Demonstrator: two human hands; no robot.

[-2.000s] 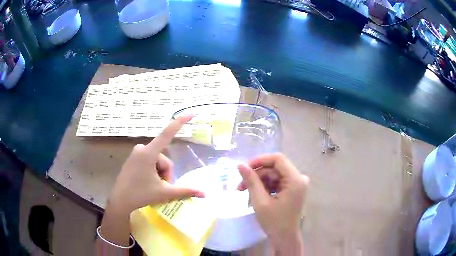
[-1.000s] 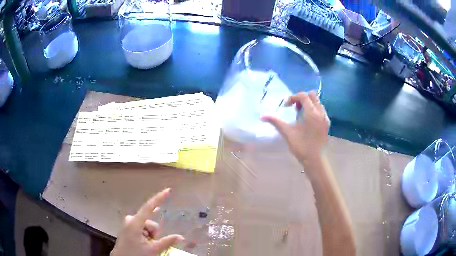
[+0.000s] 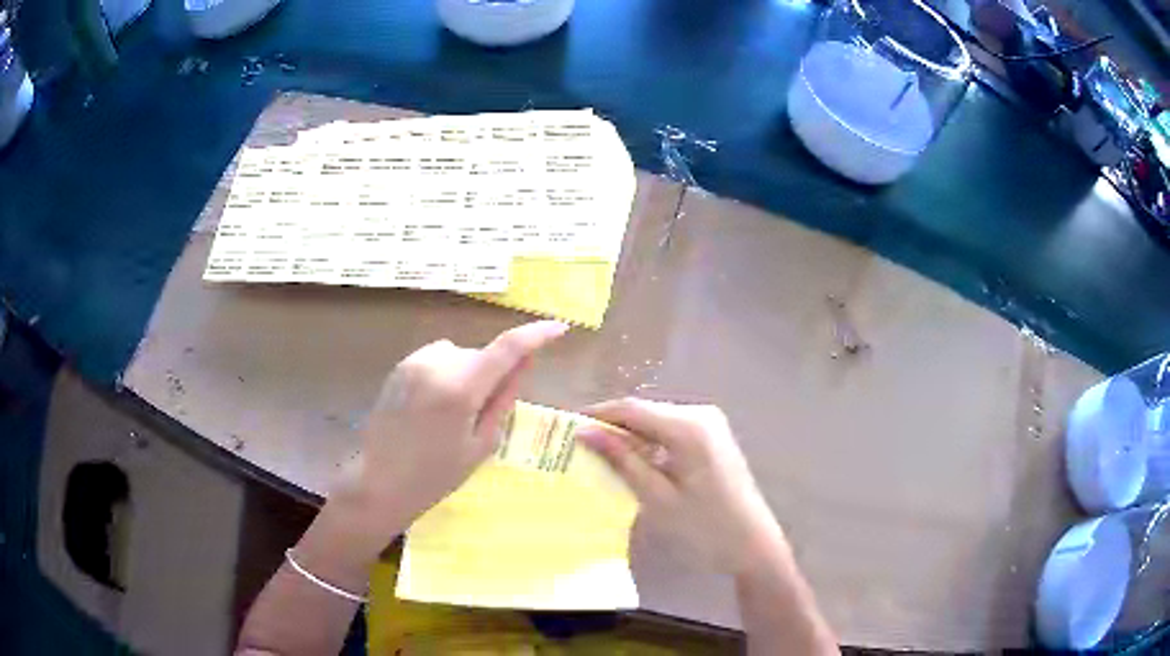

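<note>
A yellow label sheet [image 3: 520, 545] with a small block of printed labels near its top is held between my hands at the cardboard's near edge. My left hand [image 3: 449, 410] grips its upper left side, with the index finger pointing forward. My right hand [image 3: 667, 468] pinches its upper right corner. A fanned stack of label sheets [image 3: 411, 205] lies on the cardboard mat beyond my left hand, its plain yellow corner showing. A clear container with a white base [image 3: 862, 109] stands on the green belt at the upper right. Whether a loose sticker is on a fingertip, I cannot tell.
The cardboard mat [image 3: 885, 474] lies under my hands, with thin wire scraps [image 3: 847, 331] on it. White-based containers [image 3: 1106, 449] sit at the right edge. Others are cut off along the top of the green belt [image 3: 719, 90]. A carton with a hole [image 3: 154, 513] is low at left.
The container moved from in front of me onto the belt at upper right, and my right hand let it go. My right hand came back to the label sheet. The view shifted.
</note>
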